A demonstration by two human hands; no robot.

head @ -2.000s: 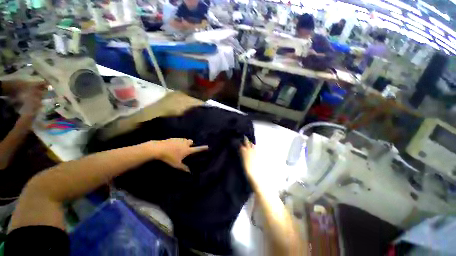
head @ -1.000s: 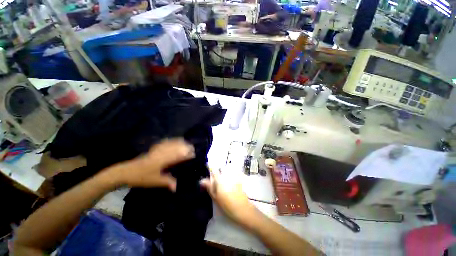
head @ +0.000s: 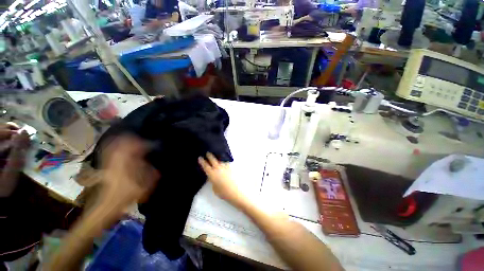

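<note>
A black garment piece (head: 183, 143) lies heaped on the white table left of the needle, and one part hangs over the front edge. My left hand (head: 124, 164) is blurred by motion over the left side of the cloth; its fingers cannot be made out. My right hand (head: 218, 173) rests at the cloth's right edge, fingertips on the fabric; whether it grips is unclear. The sewing machine (head: 366, 132) stands at right, with its presser foot (head: 293, 179) clear of the cloth.
A smartphone (head: 336, 204) lies right of the needle, with thread snips (head: 395, 239) beyond it. A blue basket (head: 122, 249) is below the table. Another machine (head: 55, 119) stands at left, with a person's hand (head: 8, 132) beside it. A control panel (head: 443, 82) is upper right.
The cloth has been drawn together into a narrower heap, away from the needle. My left hand has moved left relative to the cloth. The view has swung left.
</note>
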